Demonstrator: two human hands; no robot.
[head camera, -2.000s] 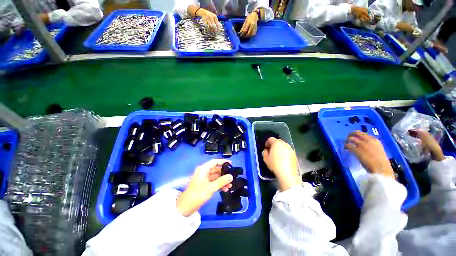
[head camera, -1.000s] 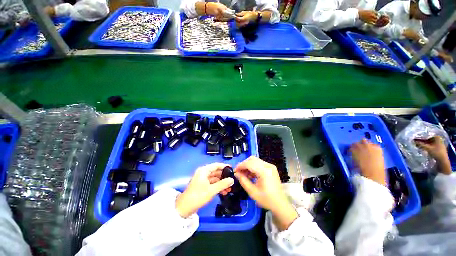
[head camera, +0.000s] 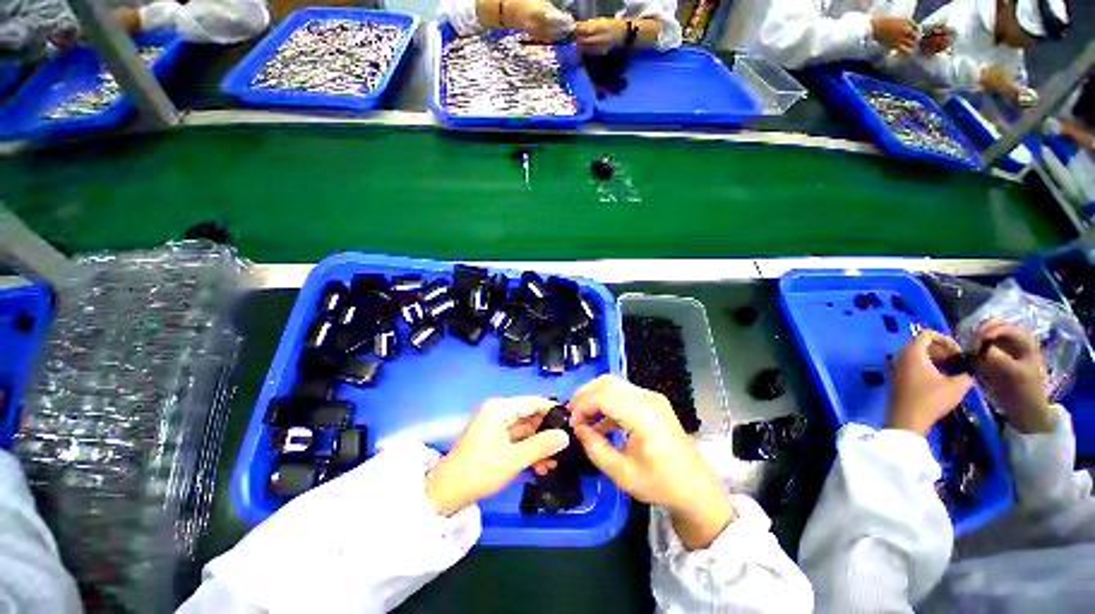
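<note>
My left hand (head camera: 498, 450) holds a black plastic housing (head camera: 557, 420) over the right front part of the blue plastic tray (head camera: 420, 396). My right hand (head camera: 636, 446) is beside it with its fingertips at the housing; whether they pinch a small insert is hidden. Black housings (head camera: 468, 300), some with a silver-white band, lie along the back of the tray. More lie at its left side and under my hands. The clear plastic tub (head camera: 711, 348) with small dark parts (head camera: 658, 360) stands right of the tray.
Stacked clear blister trays (head camera: 132, 384) stand left. Loose black parts (head camera: 769, 438) lie right of the tub. A neighbour's hands (head camera: 961, 366) work over another blue tray (head camera: 829, 342). Beyond the green conveyor belt (head camera: 360, 180), people handle trays of silver-white parts (head camera: 510, 78).
My right hand has come from the tub to the housing at my left hand and stays there. The stray belt parts have moved left. The neighbour's hands have come together.
</note>
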